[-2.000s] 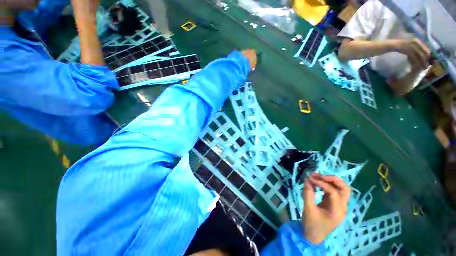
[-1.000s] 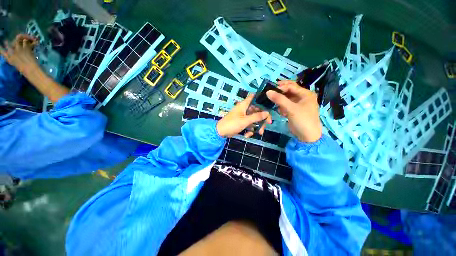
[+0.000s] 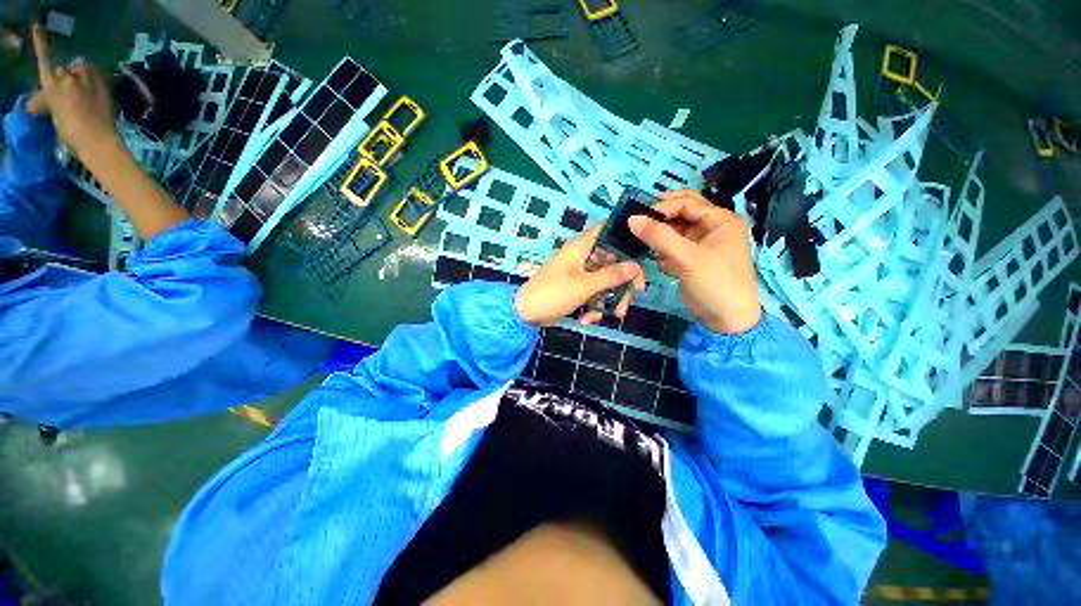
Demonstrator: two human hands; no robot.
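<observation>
My left hand (image 3: 574, 282) holds a small dark frame (image 3: 612, 251) at its lower side, in front of my chest. My right hand (image 3: 709, 258) pinches a small black adhesive piece (image 3: 631, 225) against the upper part of that frame. Its thumb lies on the black piece. The fingers hide part of both things, so how far they are joined cannot be told. A sheet of black die-cuts on pale blue liner (image 3: 605, 369) lies below my hands, partly covered by my sleeves.
Pale blue empty liners (image 3: 883, 278) are heaped right, with a crumpled black film clump (image 3: 776, 201). Yellow-edged frames (image 3: 364, 180) lie left among dark frames (image 3: 346, 251). Another die-cut sheet (image 3: 311, 140) lies beside a neighbour's arm (image 3: 125, 184) at far left.
Since two seconds ago, my left hand has come back from its far reach and my hands have met on a dark frame. In the last second, the frame has tipped more upright; frames on the far table shifted.
</observation>
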